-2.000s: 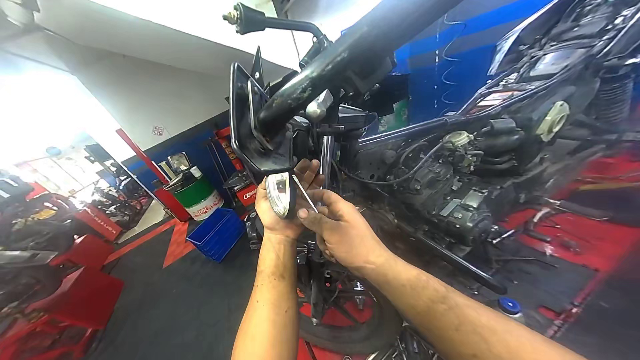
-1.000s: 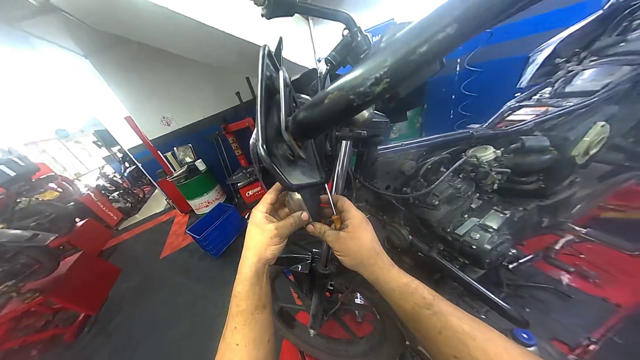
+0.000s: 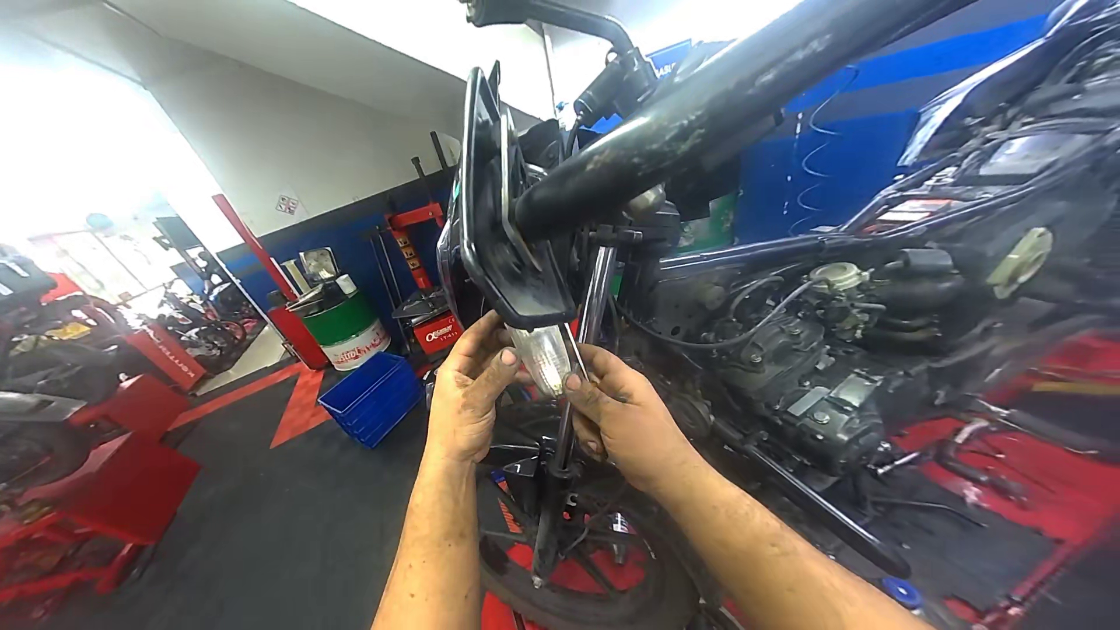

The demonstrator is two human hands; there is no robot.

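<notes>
A clear turn signal lens [image 3: 544,359] hangs below the black plastic front panel [image 3: 516,306] of a partly stripped motorcycle. My left hand [image 3: 472,389] is at the lens's left side, its thumb raised and its fingers partly hidden behind the lens and panel. On the other side, my right hand [image 3: 626,407] pinches a thin metal tool shaft [image 3: 575,346] that points up along the lens edge; its handle is hidden in the palm. The chrome fork tube [image 3: 598,293] stands just behind, above the front wheel [image 3: 586,604].
A thick black tube [image 3: 682,122] slants close over the work from the upper right. The engine [image 3: 796,385] and frame lie to the right. On the floor at left are a blue crate [image 3: 372,402], a green and white drum [image 3: 346,319] and red lifts [image 3: 131,472].
Both hands have stayed at the turn signal. My left thumb, lower across the lens one second ago, now stands raised at its left edge, and more of the lens shows.
</notes>
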